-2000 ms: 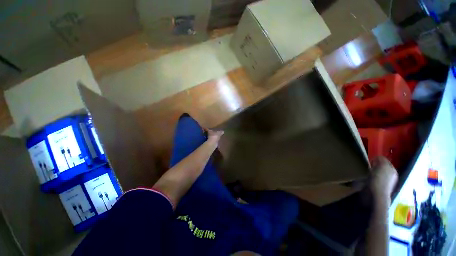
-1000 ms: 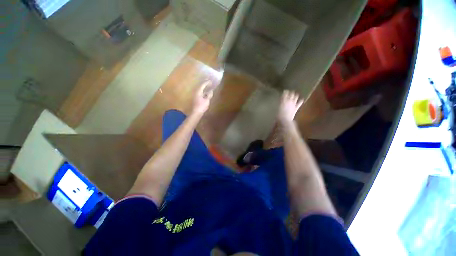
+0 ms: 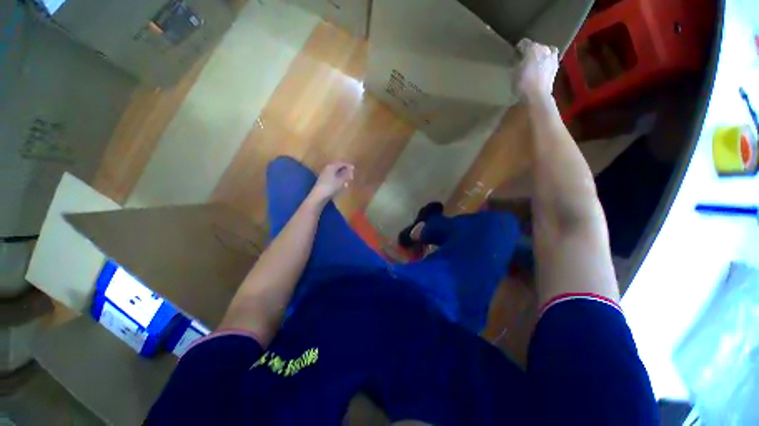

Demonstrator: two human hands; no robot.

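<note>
A large tan carton with small printed marks stands tilted on the floor in front of me, its top cut off by the picture's edge. My right hand is closed on the carton's near right edge, with its fingers partly hidden. My left hand is above my left knee, away from the carton. Its fingers are curled loosely and hold nothing that I can see.
An open carton with blue-and-white retail boxes stands at my left. Red stools are at the upper right. The white table on my right bears yellow tape and clear plastic bags. More cartons stand at the upper left.
The carton has turned so that its printed outside shows where its open inside showed. My right hand has moved up and right onto its edge. My left hand has lowered slightly towards my knee.
</note>
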